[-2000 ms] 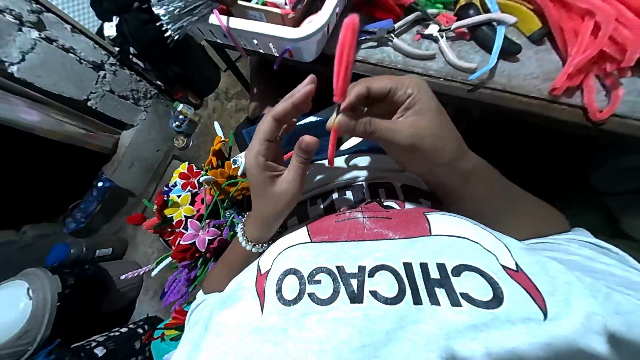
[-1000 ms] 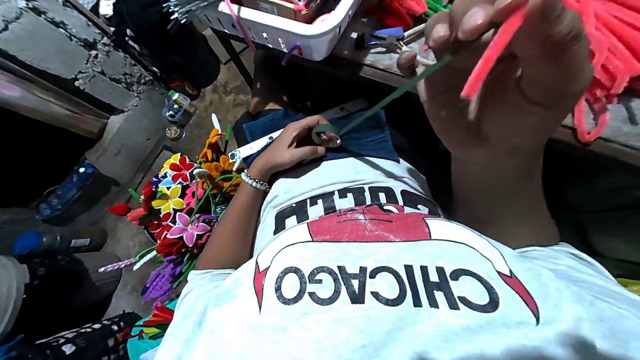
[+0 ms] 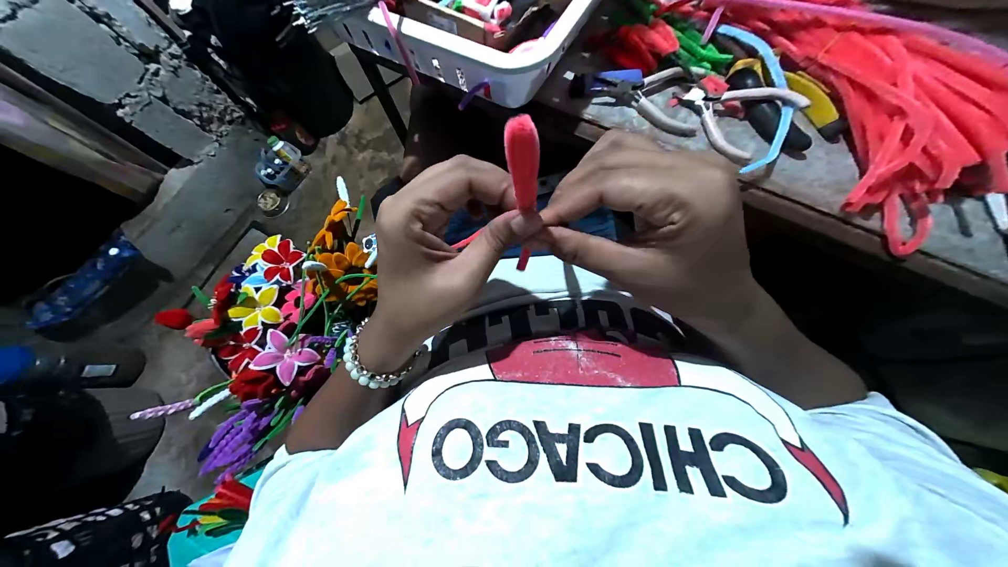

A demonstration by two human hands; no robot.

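Note:
A folded red pipe cleaner (image 3: 522, 161) stands upright between my hands, its looped top pointing away from my body and a short tail below my fingertips. My left hand (image 3: 445, 244) pinches its base between thumb and finger, and a beaded bracelet circles that wrist. From the other side, the thumb and forefinger of my right hand (image 3: 654, 216) meet at the same base. Whether they hold the red stem itself or a thin strand at it cannot be told. Another red end shows beside my left thumb.
A white plastic basket (image 3: 512, 75) stands on the workbench (image 3: 795, 209). Right of it lie pliers (image 3: 650, 102), more pliers (image 3: 717, 110), a light blue pipe cleaner (image 3: 776, 130) and a heap of red pipe cleaners (image 3: 906, 102). Pipe-cleaner flowers (image 3: 276, 315) stand at the left.
One second ago my right hand was raised near the bench, with a green strip stretched to my left hand. Both hands are now together around the red pipe cleaner's base.

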